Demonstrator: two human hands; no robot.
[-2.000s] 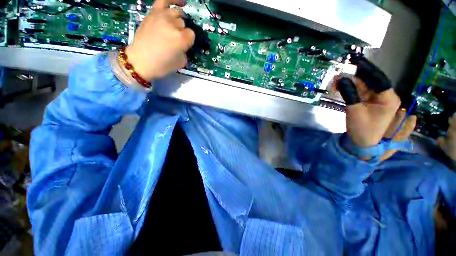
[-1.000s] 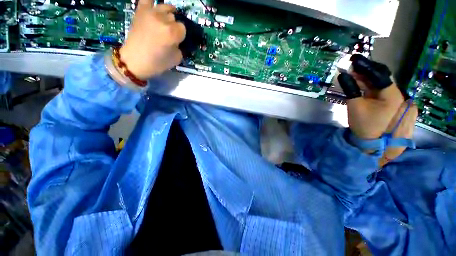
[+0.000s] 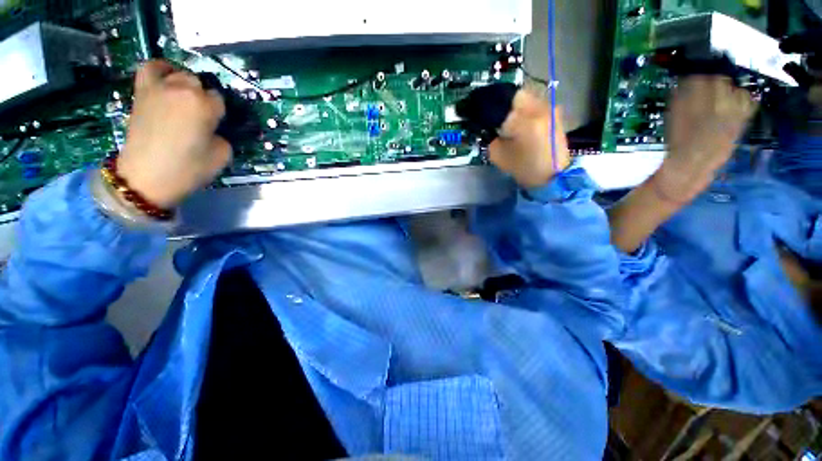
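Observation:
A green circuit board with small parts and pairs of blue components lies in front of me. My left hand, with beads and a pale bangle at the wrist, is over the board's left part. Its black-covered fingertips are bent down among the parts. My right hand is at the board's right end, near another blue component, with black-covered fingers curled over the board. Whether either hand holds a part is hidden by the fingers. A long white-silver block covers the board's far side.
A metal rail runs along the near edge. Another board lies at the left, and one at the right beyond a gap. Another person's hand works there, close to my right arm. A blue cord hangs at my right wrist.
The view has turned and shifted to the right. My right hand has moved in over the board, its fingers now pointing left and curled. More of the neighbour's board and hand shows.

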